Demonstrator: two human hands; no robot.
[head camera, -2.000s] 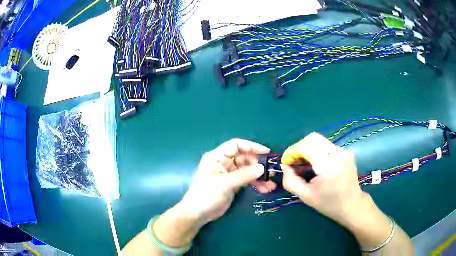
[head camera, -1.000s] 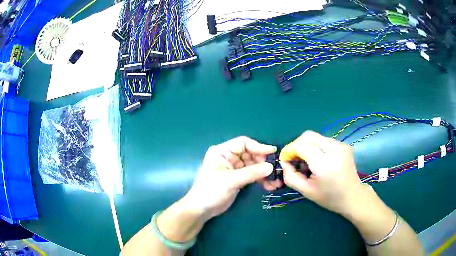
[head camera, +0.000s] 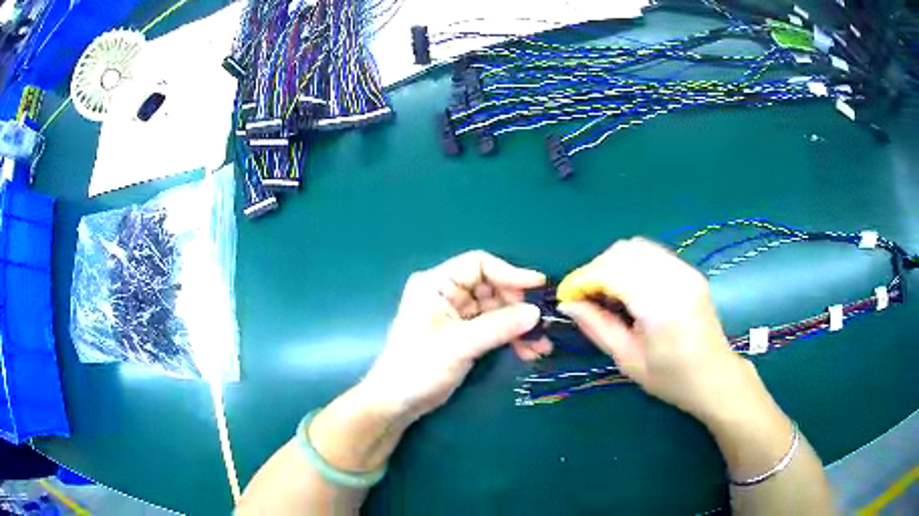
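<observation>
My left hand (head camera: 443, 328) pinches a small black connector housing (head camera: 545, 299) between thumb and fingers, mostly hidden by the fingertips. My right hand (head camera: 655, 328), with a yellow-orange finger cot (head camera: 579, 287), holds wires close against the housing; a pale wire shows between the fingertips. Loose wires with bare metal tips (head camera: 526, 391) lie below the hands on the mat. The labelled harness branch (head camera: 796, 328) runs right from my right hand, with white tags. The twisted-pair branch (head camera: 741, 230) curves above it.
Blue-yellow harnesses (head camera: 605, 96) lie above the hands, and a purple-yellow harness pile (head camera: 312, 76) at upper left. A clear bag of small black parts (head camera: 146, 277), a white slotted disc (head camera: 108, 76) and a blue bin (head camera: 30, 312) are at left. Dark harnesses with white tags fill the upper right.
Both hands and the housing have shifted slightly in the view. A pale wire shows more clearly between the fingertips than one second ago. The grips look unchanged.
</observation>
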